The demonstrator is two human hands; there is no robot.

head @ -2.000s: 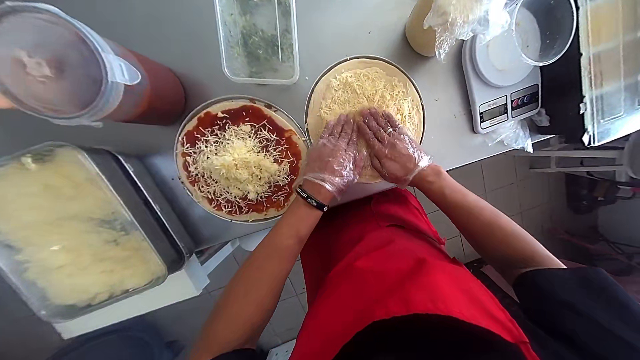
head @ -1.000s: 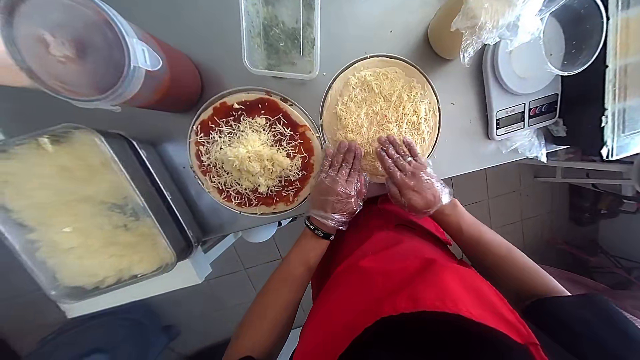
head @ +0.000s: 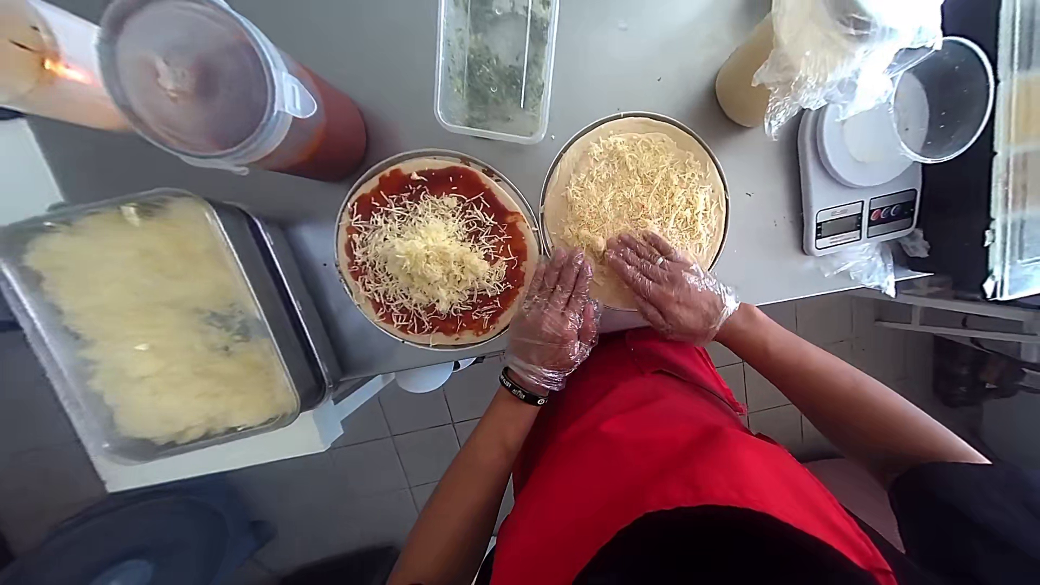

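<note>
Two round pizza bases in pans lie side by side on a metal counter. The right pizza base [head: 642, 195] has shredded cheese spread over it and no red sauce showing. My right hand [head: 670, 284], in a clear plastic glove, lies palm down on its lower edge and cheese. My left hand [head: 556, 321], gloved too, is at the lower left rim of that pan, beside the other one; its fingers lie close together and hold nothing visible. The left pizza [head: 439, 252] bears red sauce, with shredded cheese heaped in its middle.
A large tub of shredded cheese [head: 162, 317] stands at the left, below a lidded container of red sauce [head: 321, 122]. A clear box with green bits [head: 496, 73] sits at the back. At the right are a kitchen scale [head: 861, 187], a plastic bag [head: 845, 49] and a tan container [head: 746, 73].
My hands were together on the cheese of the right base two seconds ago. They have since moved toward its near edge, the left one to the left, off the cheese.
</note>
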